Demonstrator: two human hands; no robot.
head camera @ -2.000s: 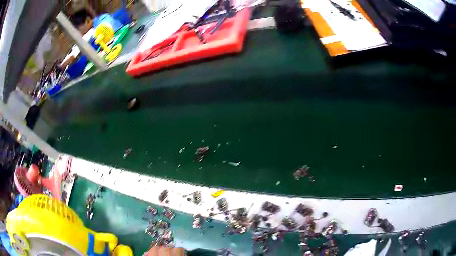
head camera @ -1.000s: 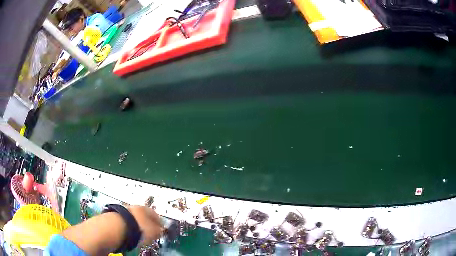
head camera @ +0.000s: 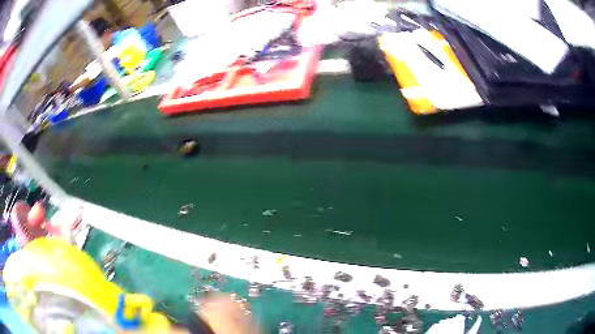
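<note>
Many small dark circuit boards (head camera: 388, 297) with silvery parts lie scattered and bunched along the white edge strip (head camera: 163, 242) and the glossy green bench top below it. They are blurred. My left hand (head camera: 225, 314), with a black wristband, is at the bottom edge, left of the main bunch. It is blurred and cut off, so its fingers and anything in them cannot be made out. My right hand is not in view. A white creased paper (head camera: 450, 325) is cut off at the bottom edge.
The dark green belt (head camera: 391, 196) carries small bits and a dark roundish piece (head camera: 189, 147). A red tray (head camera: 238, 98), a yellow-and-white sheet (head camera: 427, 72) and black trays lie beyond. A yellow fan (head camera: 59, 274) and pink fan (head camera: 29, 220) stand left. A person sits far left.
The view has shifted. My left hand has moved lower, and its forearm no longer shows. The larger dark board that lay mid-belt a second ago no longer shows there.
</note>
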